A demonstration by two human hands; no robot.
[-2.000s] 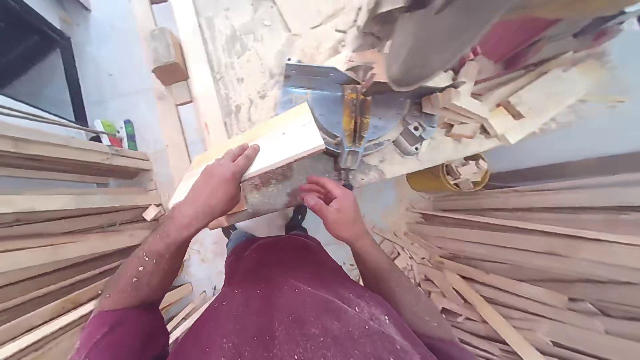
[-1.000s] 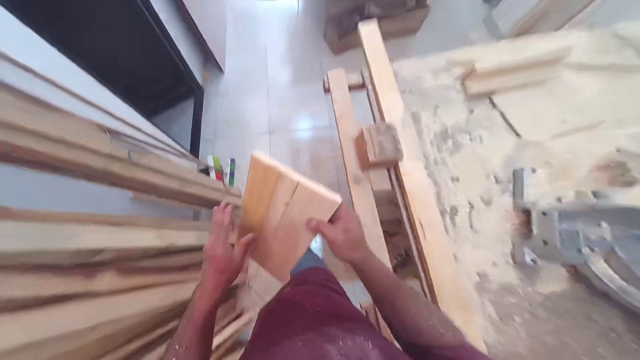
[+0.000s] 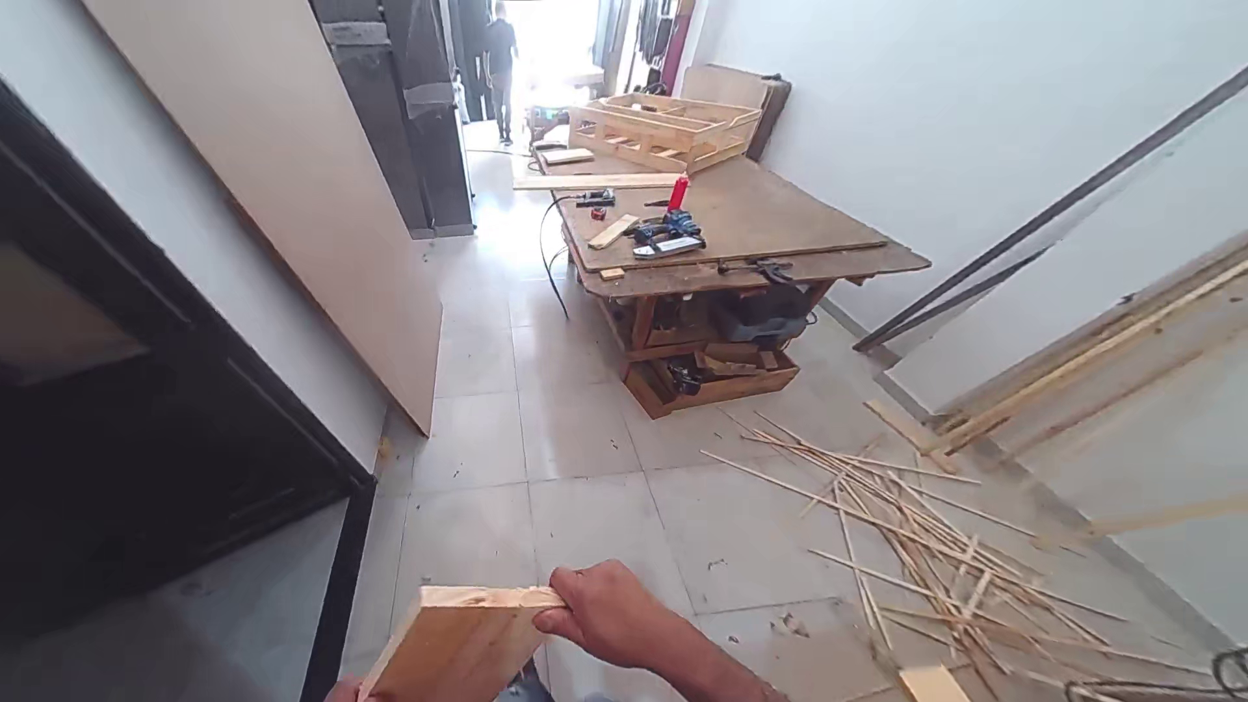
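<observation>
A flat wooden board (image 3: 458, 648) is held low at the bottom of the head view, its pale end edge turned up. My right hand (image 3: 609, 614) grips its right corner, thumb on the near face and fingers over the edge. Only a small part of my left hand (image 3: 346, 691) shows, at the board's lower left edge; its fingers are mostly cut off by the frame.
Ahead stands a wooden workbench (image 3: 780, 219) with a slatted wooden frame (image 3: 663, 127), a cordless drill (image 3: 668, 226) and a red bottle (image 3: 679, 192). Thin wood strips (image 3: 916, 536) litter the floor at right. A large panel (image 3: 273, 175) leans at left. A person (image 3: 502, 68) is far off.
The view has swung from the miter saw and lumber stacks to the workbench across the room. My right hand, off the board in the oldest frame, now holds it.
</observation>
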